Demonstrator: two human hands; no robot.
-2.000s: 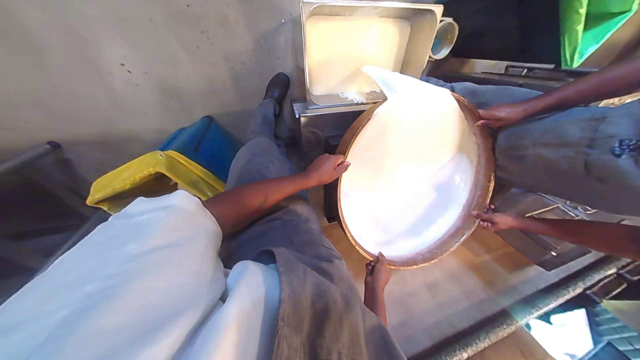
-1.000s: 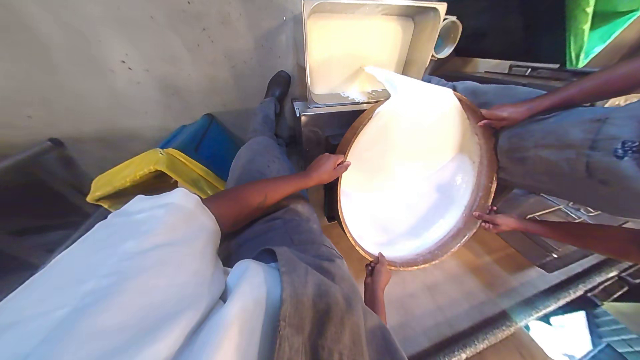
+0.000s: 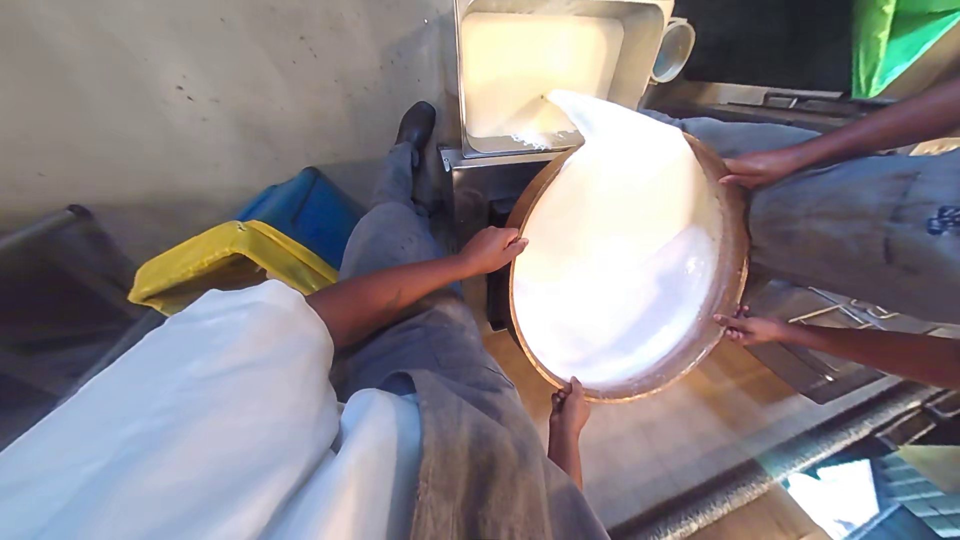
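Observation:
A large round bowl (image 3: pixel 731 255) is tilted, and milky white liquid (image 3: pixel 615 255) pours from its far side into a rectangular metal pan (image 3: pixel 654 45). My left hand (image 3: pixel 491 250) grips the bowl's left rim. Lower down, my right hand (image 3: pixel 571 406) holds the near rim, its fingertips at the edge. A co-worker's two hands, one at the upper right (image 3: pixel 757 166) and one at the lower right (image 3: pixel 746 328), hold the opposite side. Pale liquid (image 3: pixel 536 60) covers the bottom of the pan, with small bubbles where the stream falls.
A round container (image 3: pixel 673 51) stands against the pan's right side. Yellow (image 3: pixel 240 240) and blue (image 3: pixel 307 214) bins are on the floor at left. The co-worker's apron (image 3: pixel 855 232) is close to the bowl. A metal rack (image 3: pixel 847 311) lies at the right.

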